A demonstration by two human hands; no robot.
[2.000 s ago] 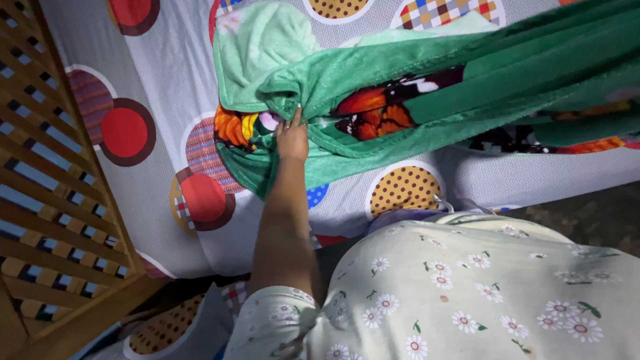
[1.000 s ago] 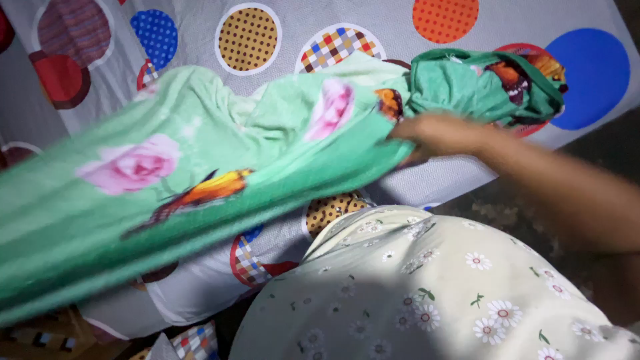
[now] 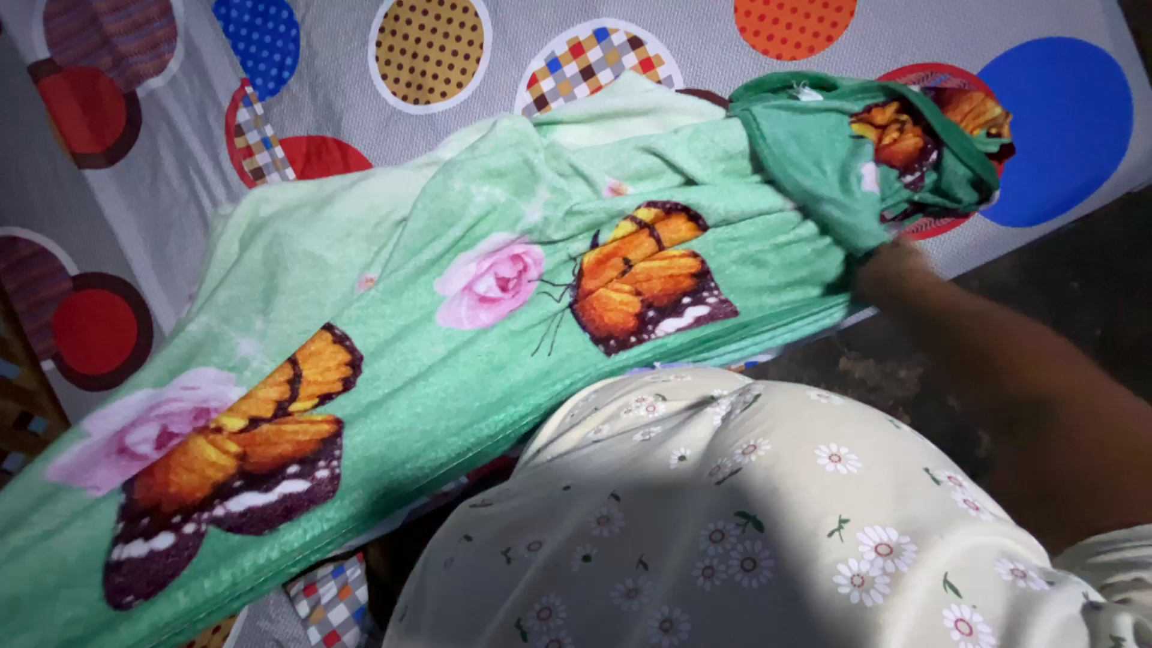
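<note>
A green plush blanket [image 3: 414,360] printed with orange butterflies and pink roses stretches across the bed, folded lengthwise in layers. Its right end is a bunched, darker green bundle [image 3: 810,153]. My right hand [image 3: 877,265] reaches in from the right, at the lower edge of this bundle; its fingers are hidden in or under the cloth, so its grip cannot be told. My left hand is out of view; the blanket's left end runs out of the frame.
Under the blanket lies a grey bedsheet [image 3: 342,54] with coloured circles. The bed's edge runs along the right above a dark floor [image 3: 909,360]. A wooden lattice [image 3: 22,396] shows at the far left. A checked cloth [image 3: 333,594] hangs at the lower left.
The blanket's pale green, rose-printed part has spread flatter over the bed. My right hand has moved right, from the blanket's middle to the bundle's lower edge.
</note>
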